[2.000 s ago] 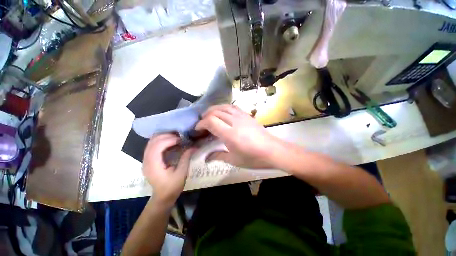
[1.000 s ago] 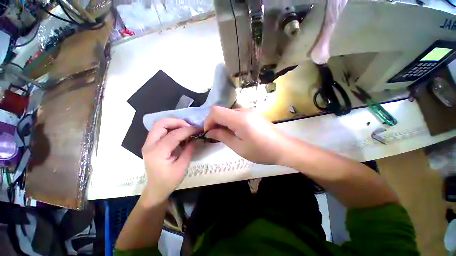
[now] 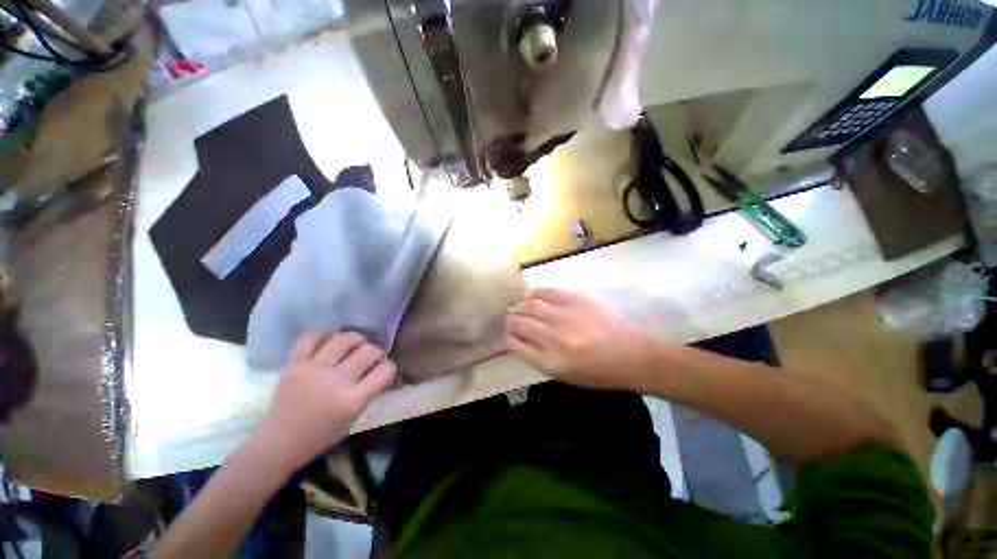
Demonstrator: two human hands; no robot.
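Observation:
A pale grey-blue lining piece (image 3: 328, 262) lies spread in front of the sewing machine, with a brown facing piece (image 3: 465, 311) beside it on the right, under the lamp glow. My left hand (image 3: 339, 377) presses its fingers on the front edge of the lining, near where the two pieces meet. My right hand (image 3: 563, 333) rests its fingertips on the right edge of the brown piece. A dark fabric panel (image 3: 246, 153) lies flat at the left, partly under the lining, with a pale interfacing strip (image 3: 257, 226) on it. The presser foot area (image 3: 470, 202) is washed out by glare.
Black-handled scissors (image 3: 661, 197), green-handled snips (image 3: 771, 218) and a small bent metal piece (image 3: 767, 271) lie right of the needle. The machine head (image 3: 547, 98) stands behind the cloth. A brown board (image 3: 66, 295) is at the left, and a brown scrap (image 3: 902, 197) at the far right.
The view has shifted. My hands have moved apart, and the bunched lining is now opened out flat with the brown piece showing. More of the interfacing strip is uncovered.

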